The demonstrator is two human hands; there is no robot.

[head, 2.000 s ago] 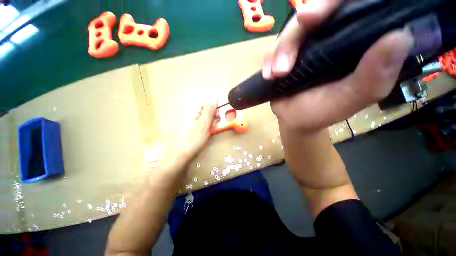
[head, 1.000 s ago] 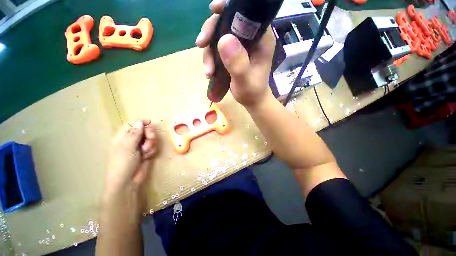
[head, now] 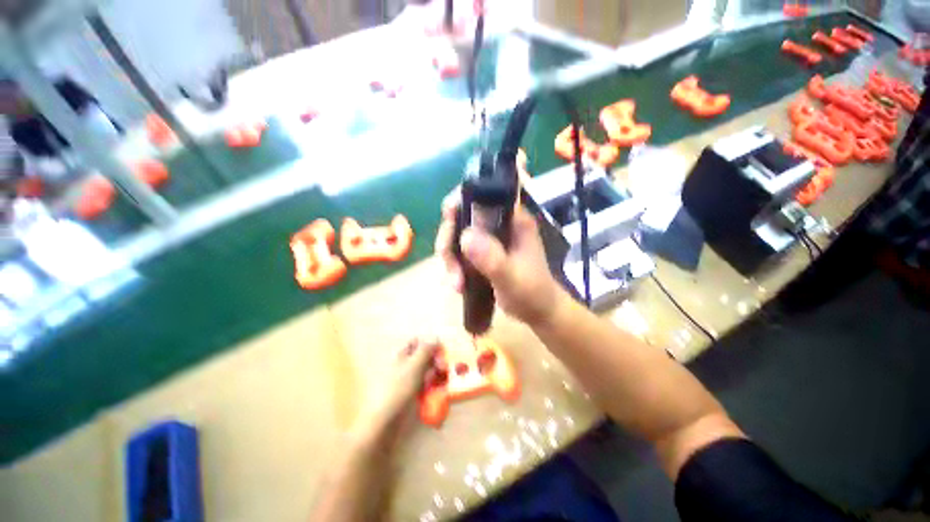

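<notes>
An orange housing (head: 471, 379) lies on the cardboard-covered bench (head: 255, 408) in front of me. My left hand (head: 410, 369) has its fingers on the housing's left end; blur hides the exact grip. My right hand (head: 505, 260) is closed around the black electric screwdriver (head: 478, 302), held nearly upright. Its tip points down at the upper middle edge of the housing. The image is too blurred to show a screw at the tip or whether the tip touches.
A blue bin (head: 165, 474) stands at the lower left. Two orange housings (head: 375, 241) lie on the green conveyor (head: 224, 245) beyond the bench. Two screw feeders (head: 602, 219) stand to the right, with cables. Small pale rings lie near the bench edge. A plaid sleeve (head: 908, 194) shows at the far right.
The view has tilted up and shows more of the conveyor. My left hand has moved from beside the housing onto its left end. The screwdriver tip has shifted from the housing's right end towards its middle.
</notes>
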